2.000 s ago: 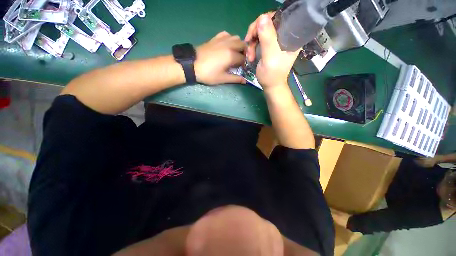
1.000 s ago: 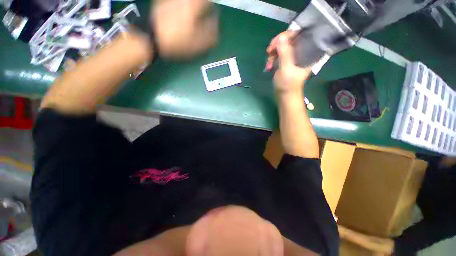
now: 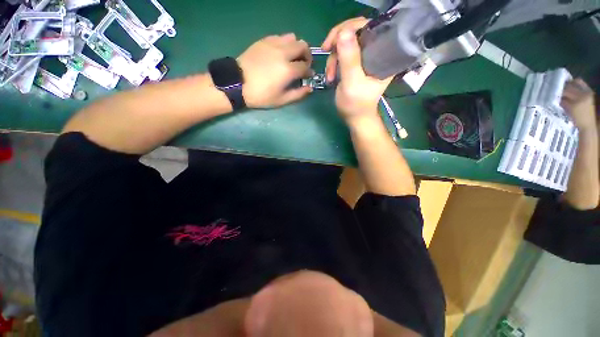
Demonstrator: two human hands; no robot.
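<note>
My left hand (image 3: pixel 273 72), with a black watch on the wrist, rests on the green bench with its fingers on a small white and green part (image 3: pixel 317 81), mostly hidden under them. My right hand (image 3: pixel 357 82) grips a thick grey electric screwdriver (image 3: pixel 395 43), just right of my left fingers. The driver tip is hidden by my fingers. A tangled pile of white frames with green boards (image 3: pixel 108 49) lies at the far left.
A slim rod with a pale tip (image 3: pixel 397 122) and a black fan (image 3: pixel 458 126) lie right of my right hand. Slotted white trays (image 3: pixel 543 135) stand at the far right, with another person's hand (image 3: pixel 579 102) on them. An open cardboard box (image 3: pixel 480 243) is below the bench edge.
My left hand has moved right from near the pile to the part beside the driver. My right hand and driver have moved left. Another person's hand now shows at the trays.
</note>
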